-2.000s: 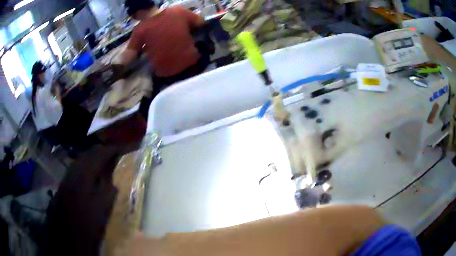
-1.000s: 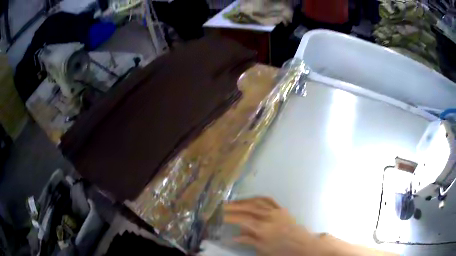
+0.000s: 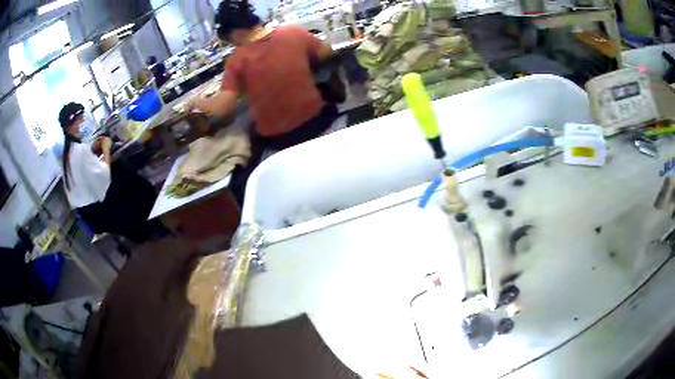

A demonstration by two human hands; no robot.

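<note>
A dark brown garment panel (image 3: 277, 348) lies at the bottom centre, over the left part of the sewing machine's white bed (image 3: 333, 274). Its corner points up and its lower part is cut off by the picture's edge. Small skin-coloured tips show at the bottom edge, just right of the panel. They look like fingertips, but I cannot tell which hand they belong to or what they hold. The rest of both my hands is out of the picture. The machine head's metal parts (image 3: 479, 329) stand right of the panel, and the needle area is hidden.
More dark brown cloth (image 3: 137, 311) lies left of the plastic-covered table edge (image 3: 233, 277). A yellow-green screwdriver (image 3: 422, 107) stands upright on the head. A blue tube (image 3: 481, 154), white box (image 3: 585, 144) and control panel (image 3: 622, 100) sit behind. Two people work at the back left.
The view has swung from the left table edge back to the machine. A dark brown panel now lies on the bed. The hand that was at the table edge has gone from there.
</note>
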